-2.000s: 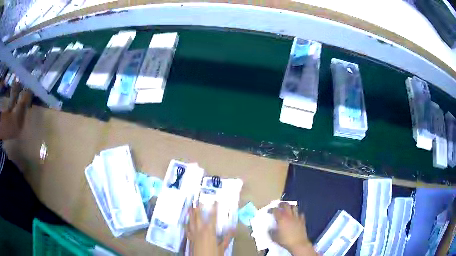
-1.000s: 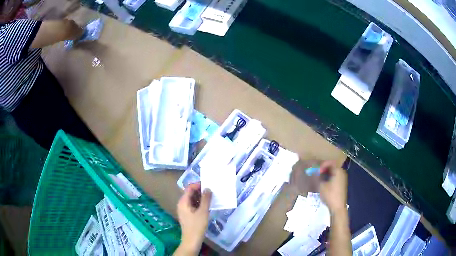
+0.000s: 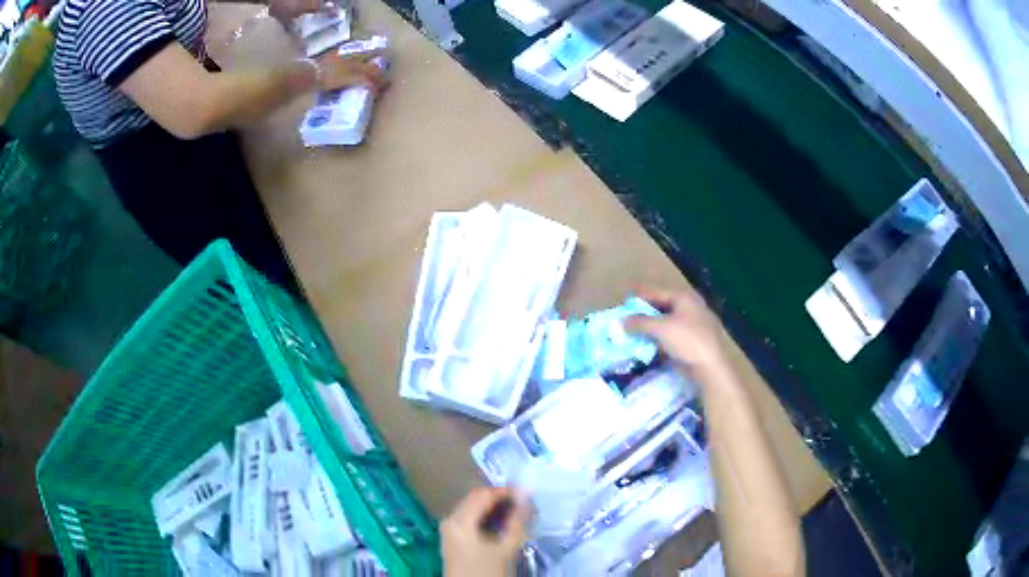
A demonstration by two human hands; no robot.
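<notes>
My left hand (image 3: 485, 530) is at the bottom centre, fingers curled on the edge of a blurred white leaflet (image 3: 559, 498) over the filled trays. My right hand (image 3: 683, 329) reaches over the trays and pinches the edge of a light-blue piece (image 3: 609, 338) in a small pile. Another white leaflet (image 3: 580, 419) lies on the nearer blister tray (image 3: 508, 449). A tray beside it (image 3: 649, 479) has a black cable in it, partly hidden by glare. Stacked white trays (image 3: 502, 310) lie just beyond.
A green crate (image 3: 243, 327) with white printed boxes (image 3: 254, 496) stands at lower left. The green conveyor (image 3: 745, 180) carries packs (image 3: 931, 366) along the right. A person in a striped top (image 3: 135, 68) handles small packs (image 3: 339, 115) on the bench at upper left.
The view has turned, showing more of the crate and the other person. My right hand has moved from beside the leaflet pile to the light-blue pieces. A leaflet now lies on the tray.
</notes>
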